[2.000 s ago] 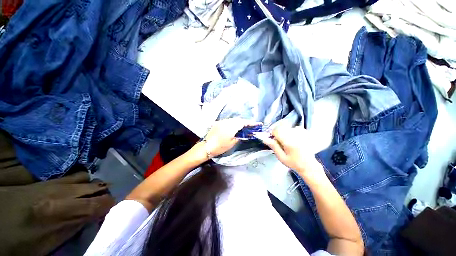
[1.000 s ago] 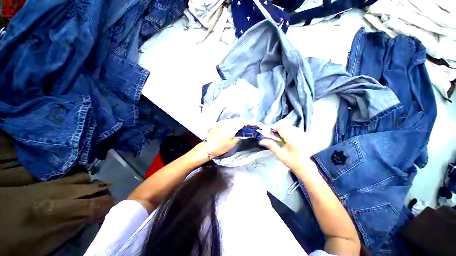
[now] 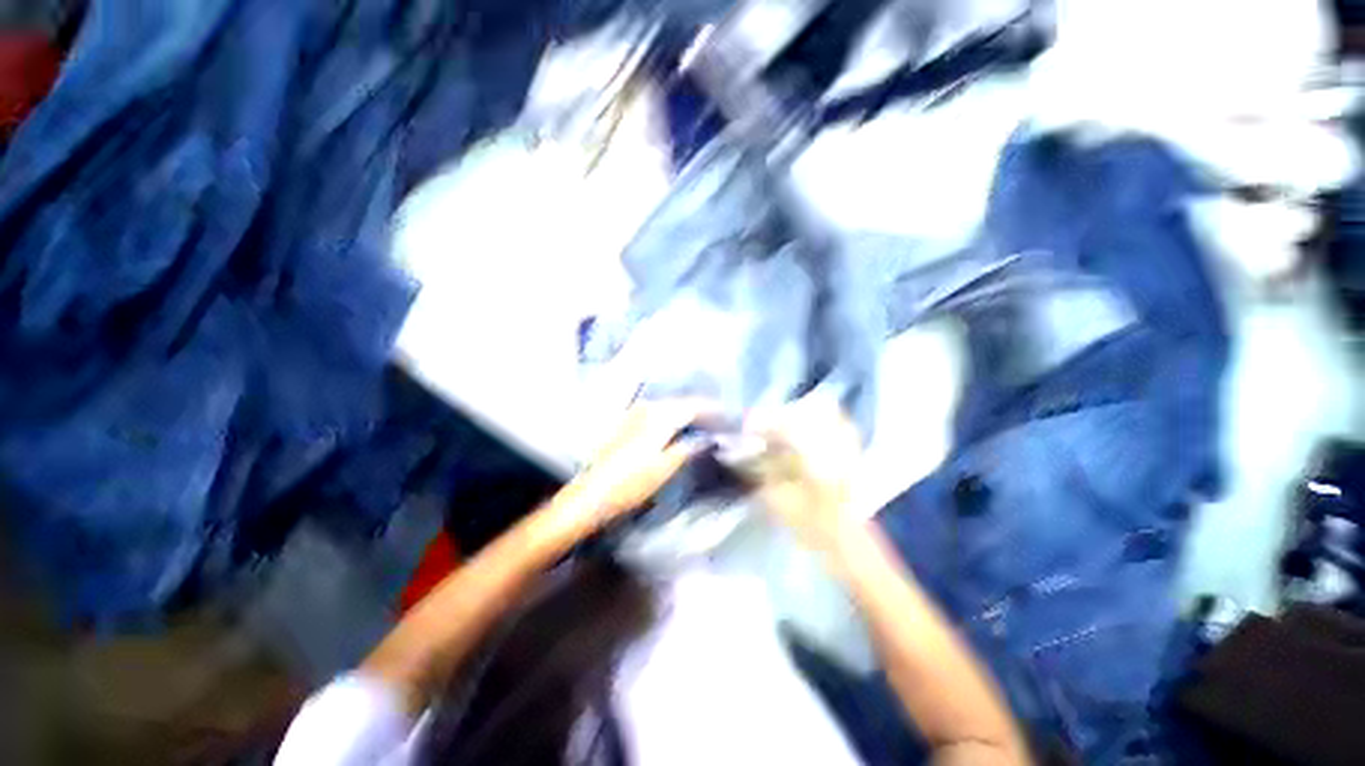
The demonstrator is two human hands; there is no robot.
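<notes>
The frame is blurred. The inside-out jeans [image 3: 749, 247], pale grey-blue, lie in front of me with their near end at my hands. My left hand [image 3: 647, 457] holds the dark blue waistband [image 3: 701, 440] at the jeans' near edge. My right hand [image 3: 801, 464] is close beside it, with its fingertips at the same band. Whether a small tool is in my right hand cannot be told. White pocket cloth [image 3: 681, 352] lies just beyond my hands.
A large blue denim pile [image 3: 195, 299] is at the left. Finished-side jeans [image 3: 1078, 509] lie at the right on the white table [image 3: 494, 270]. White garments [image 3: 1198, 75] are at the far right, brown cloth at lower left and lower right [image 3: 1272, 681].
The whole view has blurred and shifted, with hands and near cloth a little lower and further left in the picture. My hands remain together at the waistband.
</notes>
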